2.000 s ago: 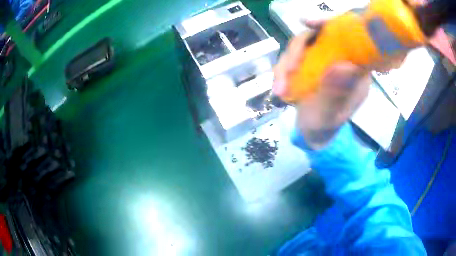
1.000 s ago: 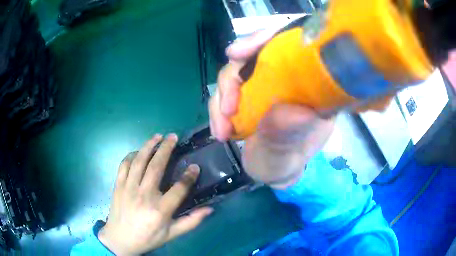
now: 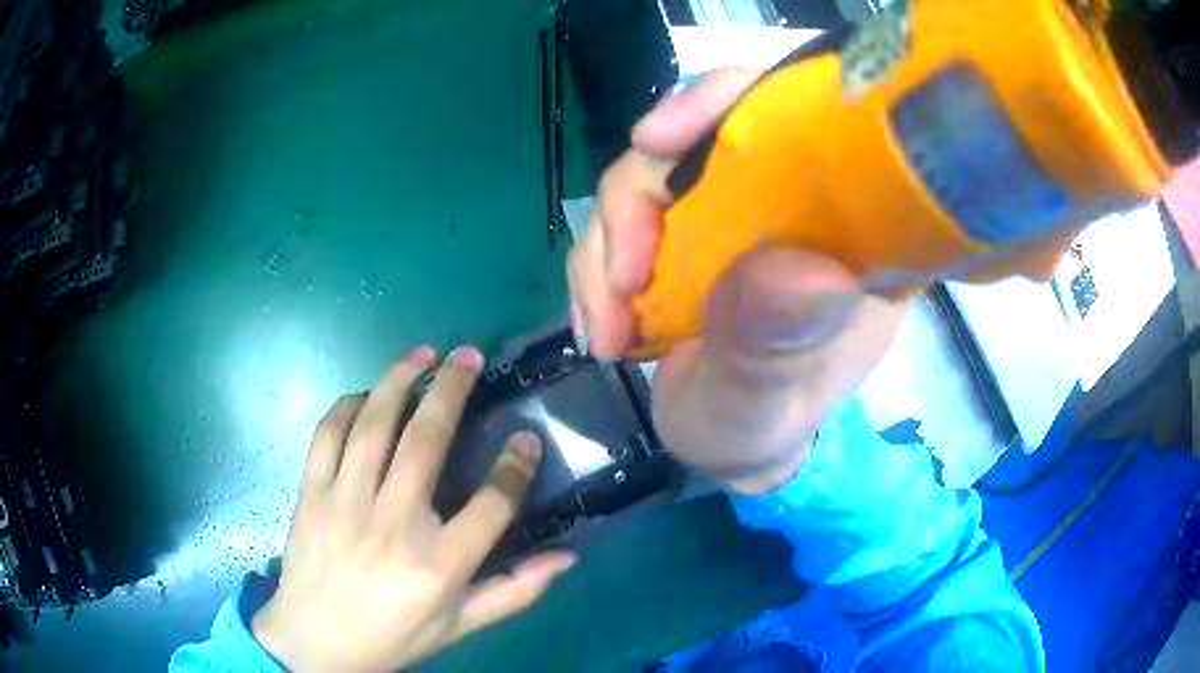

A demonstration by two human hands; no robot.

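Note:
A black display housing [image 3: 612,480] lies on the green mat in front of me, with a dark grey panel [image 3: 566,418] inside it that glares white. My left hand [image 3: 395,526] lies over its left part, fingers spread, fingertips on the panel and edges. My right hand [image 3: 737,302] is closed around the orange electric screwdriver [image 3: 842,184], held over the housing's upper right corner. The screwdriver's nose and bit are hidden behind my fingers, so contact with the housing cannot be seen.
Stacked black housings [image 3: 53,250] stand along the left side. A white screw feeder [image 3: 737,50] is partly visible at the top, behind the screwdriver. Thin dark strips [image 3: 551,132] lie left of it. White printed sheets [image 3: 1020,342] lie at the right, near a dark cord.
Two seconds ago the screwdriver was by the feeder and my left hand was out of view. Since one second ago, both hands stay at the housing; the screwdriver has shifted slightly right in view.

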